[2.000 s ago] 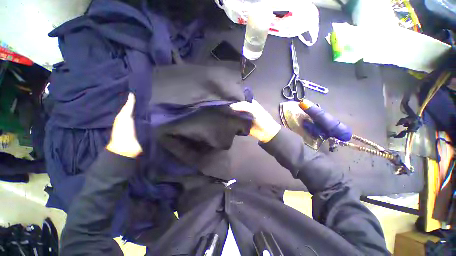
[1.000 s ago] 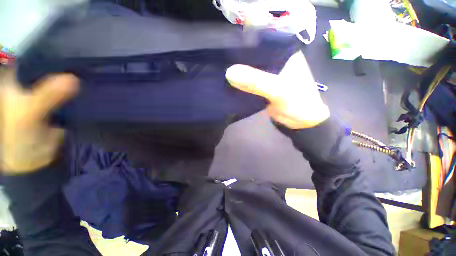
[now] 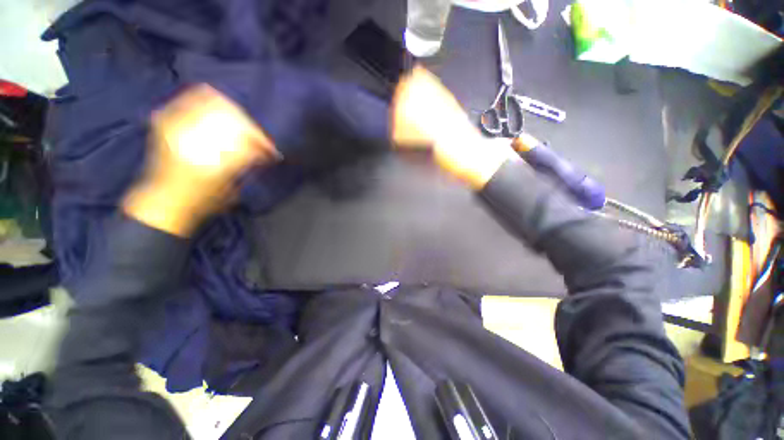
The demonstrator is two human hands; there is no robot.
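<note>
A navy garment piece (image 3: pixel 331 107) is stretched between my two hands above the dark table cover (image 3: pixel 361 232); it is blurred. My left hand (image 3: pixel 199 159) is blurred and closed on its left part. My right hand (image 3: pixel 438 125) grips its right end, fingers hidden in part. The steam iron (image 3: pixel 563 174) lies right of my right hand, with its plate mostly hidden behind my forearm. A large crumpled navy pile of garment work (image 3: pixel 112 137) lies at the left, behind and beside my left hand.
Black-handled shears (image 3: pixel 502 107) and a slim white-and-blue snips (image 3: pixel 542 108) lie beyond the iron. A black phone (image 3: pixel 376 53) and clear bottle (image 3: pixel 427 26) are at the far side. The braided hose (image 3: pixel 645 225) runs right. A green-and-white packet (image 3: pixel 599 30) is far right.
The navy piece, held wide and close to the camera a second ago, is now lower and bunched. My left hand has moved right and my right hand slightly left. Iron and shears show again.
</note>
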